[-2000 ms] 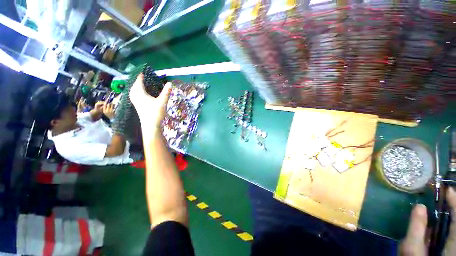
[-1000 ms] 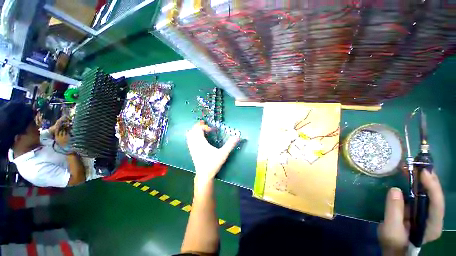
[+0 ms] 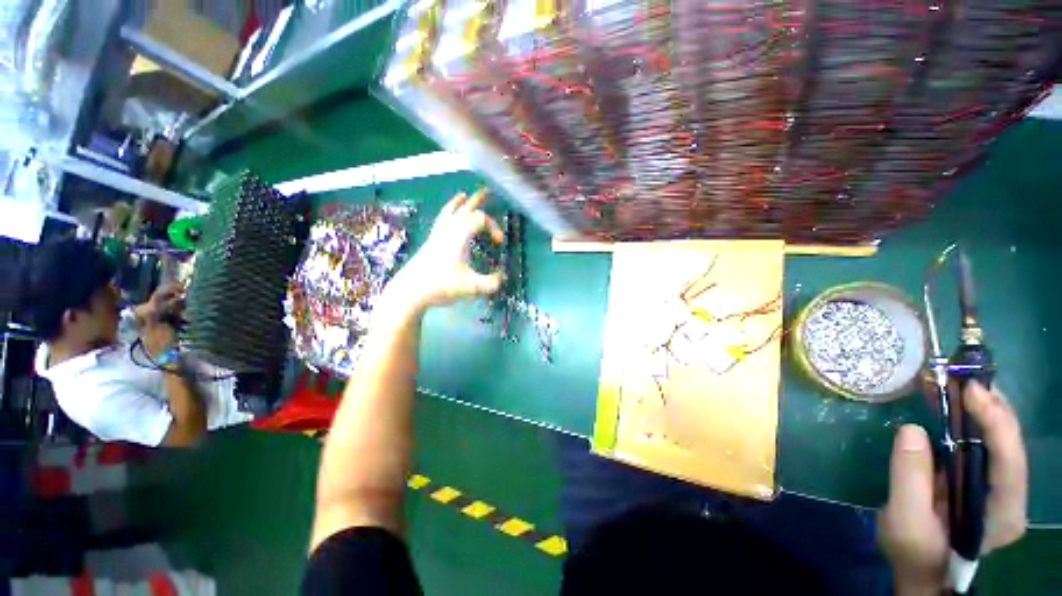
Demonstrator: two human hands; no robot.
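My left hand (image 3: pixel 445 259) is over the wired board strips (image 3: pixel 518 250) at the left of the work board. Its thumb and fingers are apart around the strips' left side; whether they touch them is unclear. My right hand (image 3: pixel 949 489) holds the black soldering iron (image 3: pixel 968 448) upright, with its tip and thin metal feed tube pointing away from me. Lithium cells (image 3: pixel 702 343) with red and black leads lie on the yellow-tan work board (image 3: pixel 687 437). The tip-cleaning tin (image 3: pixel 804 338) with silvery bits stands between board and iron.
A large cell rack (image 3: pixel 745 128) stands behind the work board. A clear bag of cells (image 3: pixel 344 279) lies at left, beside a dark green stacked block (image 3: pixel 239 285). A person in a white shirt (image 3: pixel 117 396) works at far left. Yellow-black tape (image 3: pixel 478 509) marks the floor.
My left hand went from the dark stack at left to the lower end of the board strips, then up to their left side. The right hand with the iron came further into view.
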